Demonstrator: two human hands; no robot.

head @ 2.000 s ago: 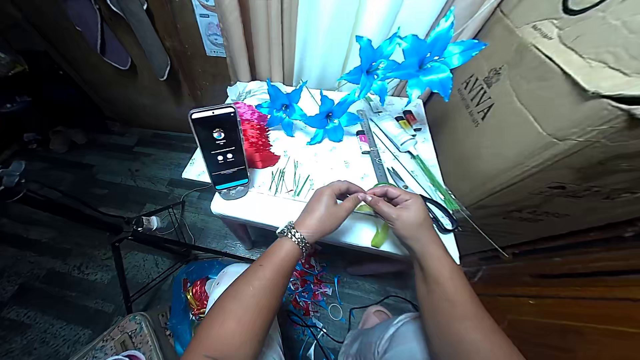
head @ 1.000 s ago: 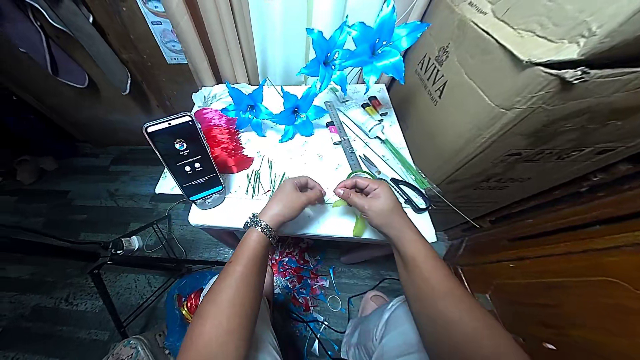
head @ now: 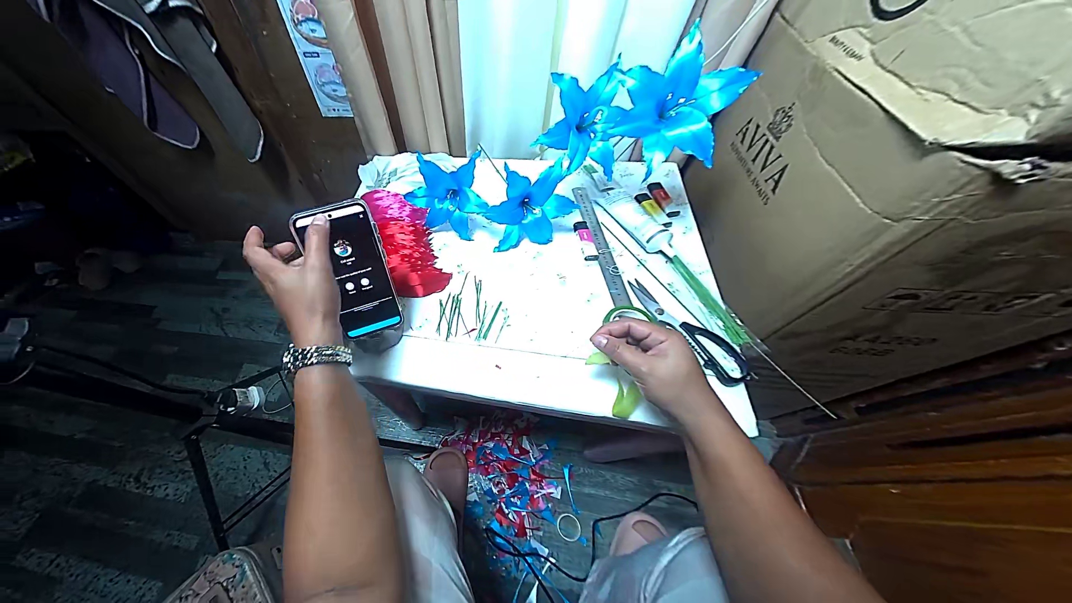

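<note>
My left hand (head: pixel 306 272) is at the upper left of a smartphone (head: pixel 365 285) on a stand, its thumb over the top of the screen and its fingers apart. Above the table's front right part is my right hand (head: pixel 649 356), fingertips pinched together; whether something thin is between them I cannot tell. Beside it lie a roll of green tape (head: pixel 628 313), light green pieces (head: pixel 626 399), black-handled scissors (head: pixel 716 352) and a metal ruler (head: pixel 600 247). Short green stems (head: pixel 476 318) lie mid-table. Blue artificial flowers (head: pixel 526 203) stand behind, and red and pink petals (head: pixel 406 251) lie near the phone.
A white glue bottle (head: pixel 638 219), small colored bottles (head: pixel 660 198) and green wire stems (head: pixel 703 289) lie on the table's (head: pixel 469 368) right side. A large cardboard box (head: pixel 837 251) stands at the right. Colored scraps (head: pixel 511 486) and black cables (head: pixel 544 561) lie on the floor.
My left hand has moved left and up from beside my right hand to the phone. My right hand remains over the table's front right part.
</note>
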